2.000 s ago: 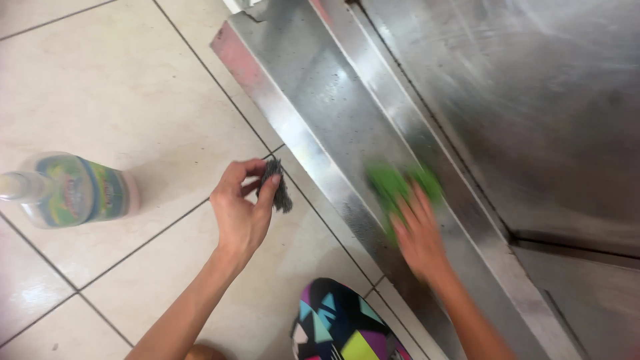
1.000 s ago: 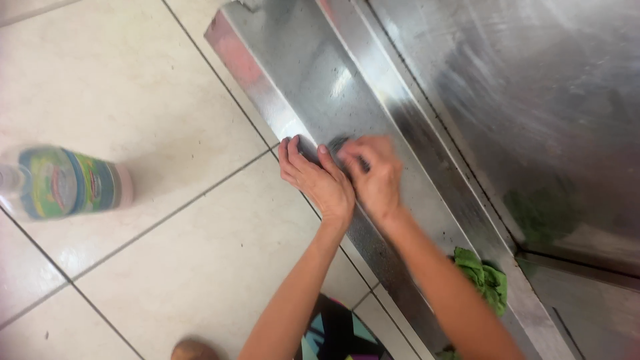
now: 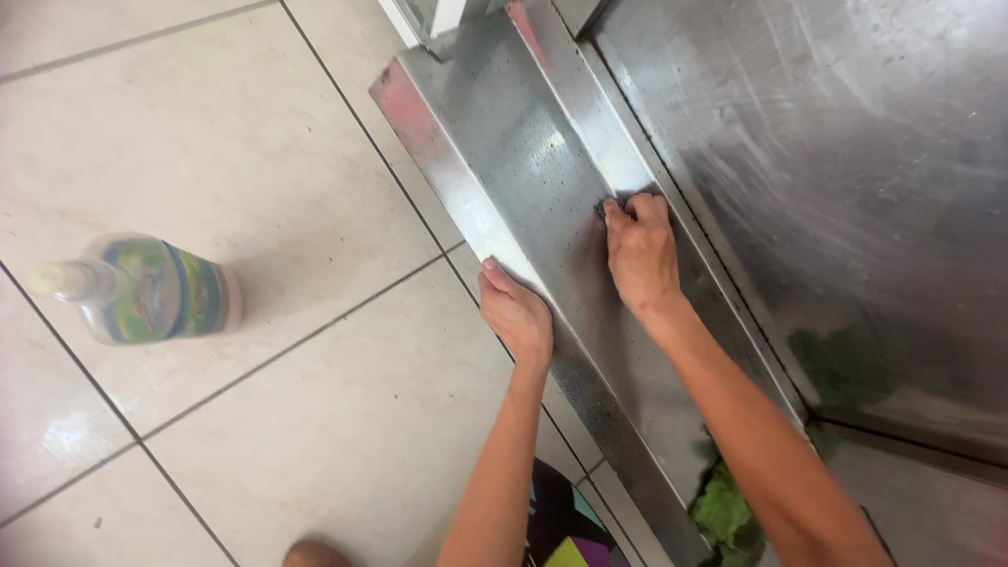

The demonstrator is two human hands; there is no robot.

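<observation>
My right hand (image 3: 644, 256) presses a dark scouring pad (image 3: 613, 206), mostly hidden under the fingers, against the inner raised edge of the stainless steel ledge (image 3: 543, 173). Lower on the outer side, my left hand (image 3: 516, 313) rests against the ledge's front edge, its thumb on the metal and the other fingers hidden or folded beneath; nothing shows in it. A crumpled green cloth (image 3: 723, 512) lies on the ledge near my right forearm. Droplets and dark specks dot the steel.
A plastic bottle (image 3: 161, 290) with a label stands on the tiled floor (image 3: 315, 425) at left. A large smeared steel panel (image 3: 850, 197) rises on the right. White-edged framing (image 3: 447, 17) meets the ledge at the top. Patterned fabric (image 3: 579, 528) and a brown rounded thing (image 3: 313, 554) show below.
The green cloth went from my right hand to the ledge, and the dark pad from my left hand to my right. Since one second ago my hands have parted, the right moving toward the inner edge.
</observation>
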